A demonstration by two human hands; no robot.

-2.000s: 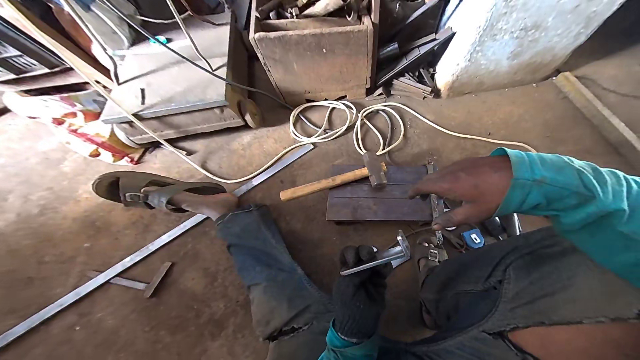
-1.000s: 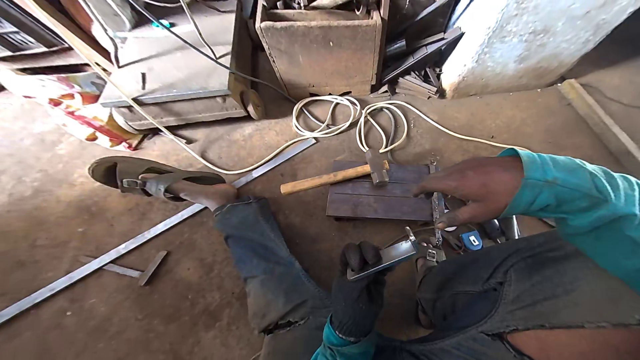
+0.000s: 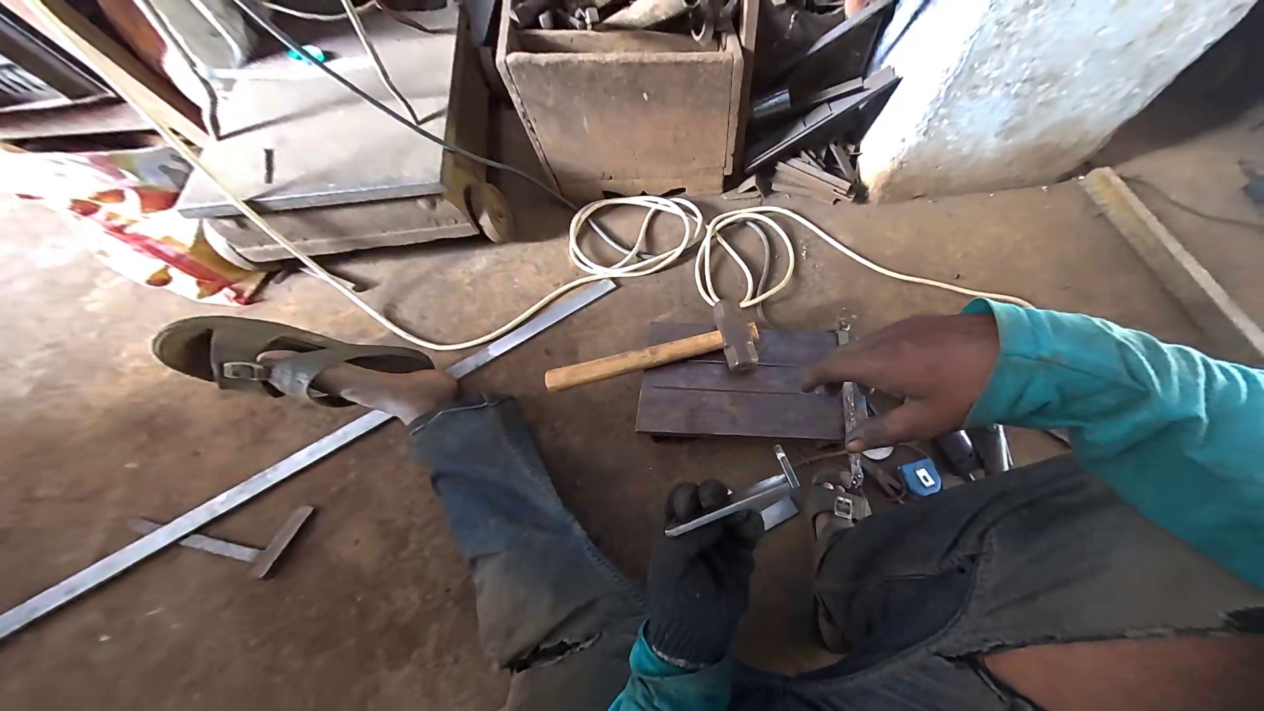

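My left hand (image 3: pixel 703 563), in a dark knitted glove, grips a small bright metal bracket (image 3: pixel 746 502) with an upturned end. My bare right hand (image 3: pixel 904 380) is over the right edge of a dark metal plate (image 3: pixel 741 403), its thumb and forefinger apart beside a narrow metal strip (image 3: pixel 851 425); whether it touches the strip I cannot tell. A hammer with a wooden handle (image 3: pixel 637 359) lies across the plate, its steel head (image 3: pixel 736 336) near the plate's far edge. A blue tape measure (image 3: pixel 920 478) lies by my right thigh, with other tools partly hidden.
A long flat metal bar (image 3: pixel 286 469) runs under my sandalled foot (image 3: pixel 296 365). Left of it lies a try square (image 3: pixel 242 548). A coiled cream cable (image 3: pixel 632 237) crosses the floor. Behind stand a wooden box of scrap (image 3: pixel 622 118), metal offcuts (image 3: pixel 815 173) and a whitish block (image 3: pixel 1037 89).
My left hand has turned the bracket, showing different faces of it in each frame. My right hand stays by the plate's right edge. The hammer has not moved.
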